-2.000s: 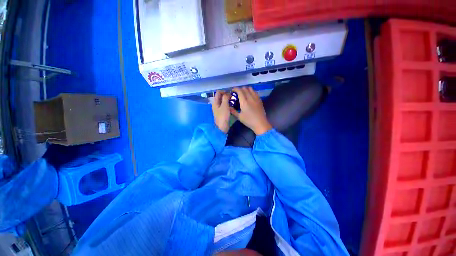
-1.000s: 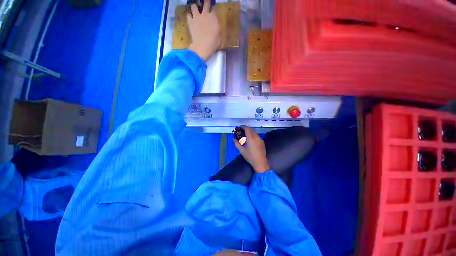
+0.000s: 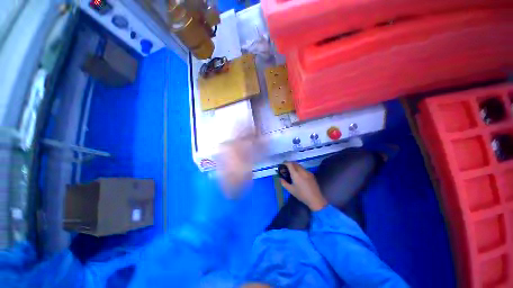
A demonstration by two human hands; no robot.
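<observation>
My right hand (image 3: 305,187) is in front of the white press (image 3: 264,138), above my lap. It holds a small dark watch piece (image 3: 284,173) between its fingers. My left hand (image 3: 239,163) is strongly blurred at the press's front left edge, left of my right hand. Whether it holds anything cannot be told. A small dark and shiny press fixture (image 3: 214,66) sits at the back left of the golden-yellow base plate (image 3: 229,89), and no hand touches it.
A second yellow plate (image 3: 279,90) lies beside the stacked red foam trays (image 3: 360,73). A brass-coloured press head (image 3: 194,28) stands above the fixture. The front panel has a red emergency stop (image 3: 334,133). A pocketed foam tray (image 3: 469,153) is at right, a cardboard box (image 3: 115,206) at left.
My left hand has come back from the fixture toward the press's front edge. My right hand still holds the dark piece near my lap. The camera view has shifted and tilted.
</observation>
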